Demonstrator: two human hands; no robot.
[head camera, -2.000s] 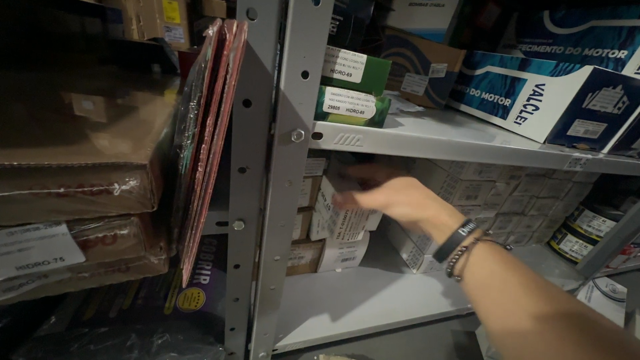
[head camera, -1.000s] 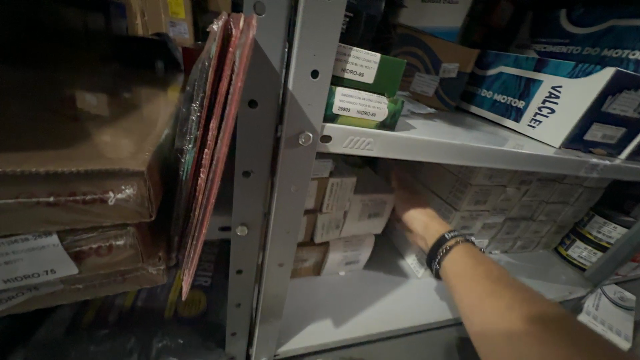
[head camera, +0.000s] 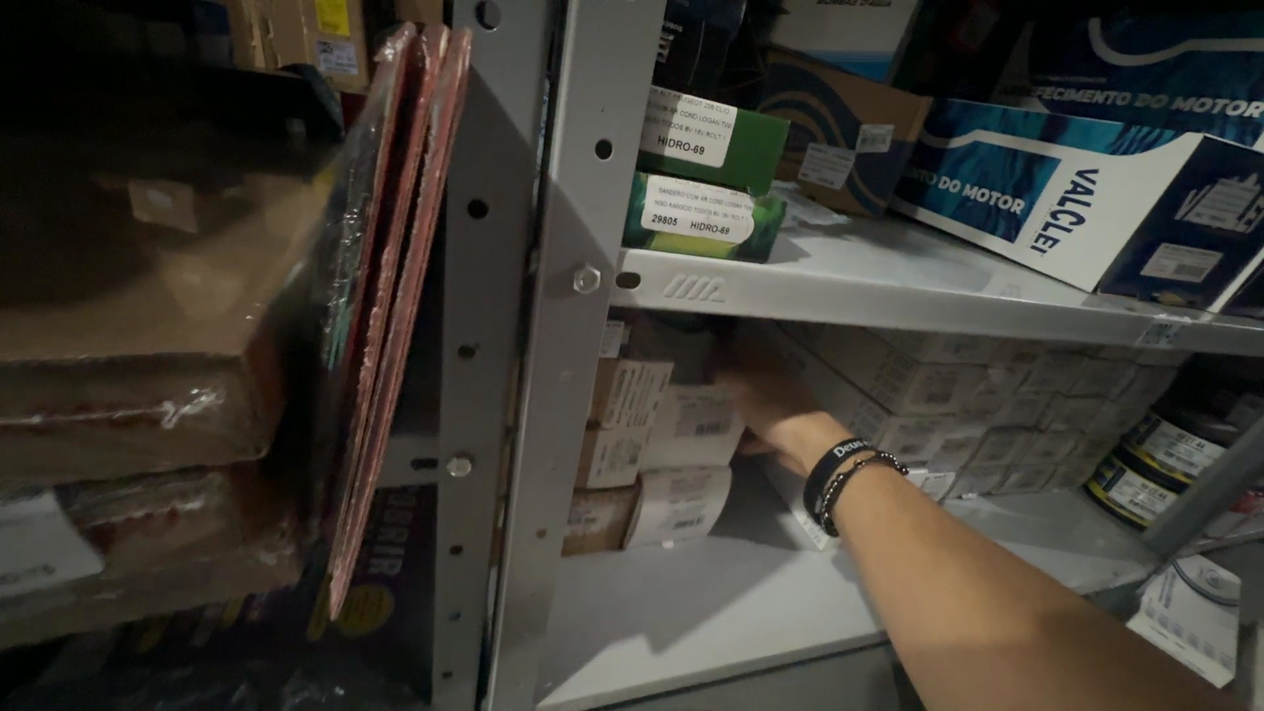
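My right hand (head camera: 775, 405), with a black wristband and a beaded bracelet at the wrist, reaches deep into the lower bay of a grey metal shelf. Its fingers are in shadow and blurred beside a stack of small labelled cartons (head camera: 691, 425), so whether they grip anything cannot be told. To the right of the hand, rows of pale small cartons (head camera: 938, 385) are piled on the same shelf. My left hand is out of the picture.
A perforated steel upright (head camera: 583, 227) stands left of the hand. Above are the upper shelf's edge (head camera: 839, 308), green boxes (head camera: 706, 222) and a blue-and-white box (head camera: 1027, 188). Plastic-wrapped red sheets (head camera: 395, 296) and brown cartons (head camera: 128, 395) are at left. Round black-and-yellow containers (head camera: 1136, 484) sit at right.
Two seconds ago my right hand was at the front of the small carton stack; one second ago it was to the stack's right. Now it is at the stack's upper right, further back in shadow.
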